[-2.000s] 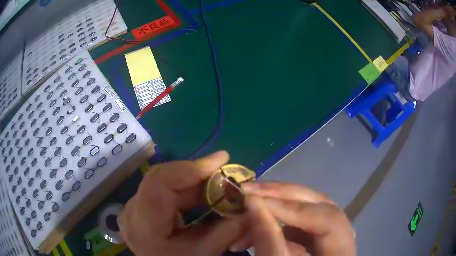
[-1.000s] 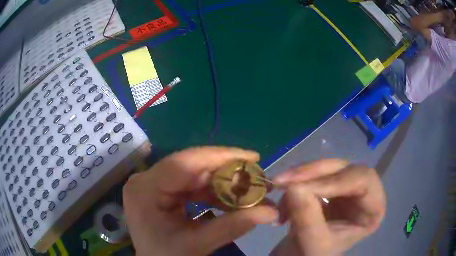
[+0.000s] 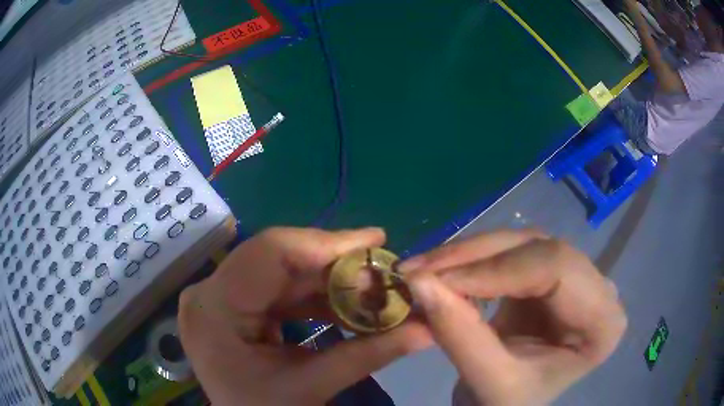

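A slotted brass holder (image 3: 363,300), a gold disc with a centre hole and cross slots, is held near the bottom centre with its face up to the camera. My left hand (image 3: 274,317) grips it around its rim between thumb and fingers. My right hand (image 3: 516,305) pinches a thin metal rod (image 3: 387,271) whose tip lies over the upper part of the holder face, near a slot. Whether the tip touches is hard to tell. Any tiny workpiece at the fingertips is too small to make out.
The white parts tray (image 3: 103,198) with dark ovals stands at left. A yellow-and-white card (image 3: 218,99) and red pen (image 3: 242,148) lie beside it. A silver ring (image 3: 168,349) sits lower left. A dark cable (image 3: 337,111) crosses the mat. A blue stool (image 3: 607,170) and seated person (image 3: 687,103) are at right.
The rod tip, at the holder's upper face two seconds ago, moved to its right edge, then back over the upper face. Both hands stayed closed on their things. The person at right moved an arm.
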